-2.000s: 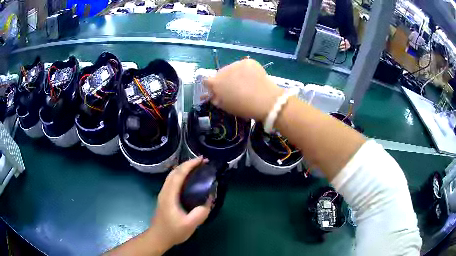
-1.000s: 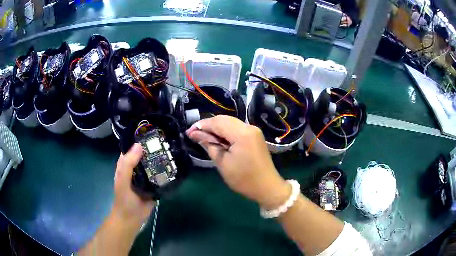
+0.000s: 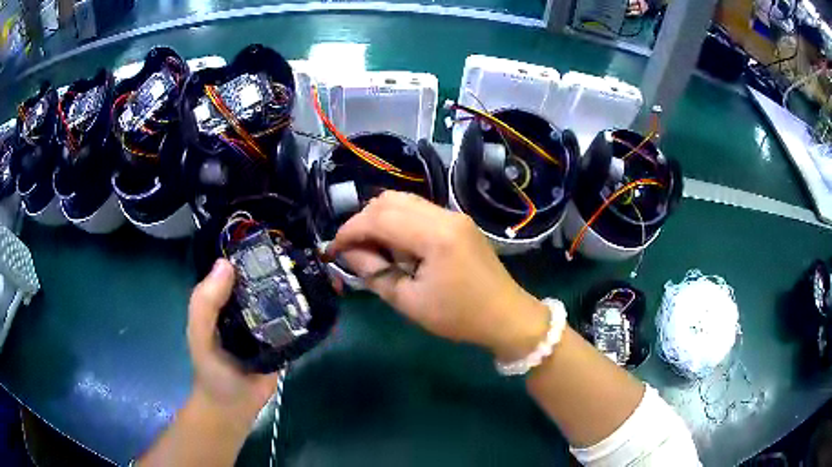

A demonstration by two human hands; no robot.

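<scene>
My left hand (image 3: 223, 333) holds a black camera head, its open side up and showing the circuit board (image 3: 266, 290). My right hand (image 3: 424, 264) is at the right rim of the head, thumb and fingertips pinched on something small, possibly a lead end or plug. A thin dark stick shows between its fingers. Behind the right hand stands a camera base housing (image 3: 383, 160), white with a black interior, with red and orange leads (image 3: 351, 146) rising from it. The board's link to any lead cannot be made out.
Several housings with fitted heads (image 3: 150, 100) stand at left. Two open housings (image 3: 515, 173) with loose leads stand at right. Another camera head (image 3: 613, 328) and a white wire coil (image 3: 699, 321) lie at front right. A grey post (image 3: 673, 68) stands behind.
The left hand has turned the head from its shell side to its board side and brought it left. The right hand has come down from the housing to the head's rim. The view has shifted.
</scene>
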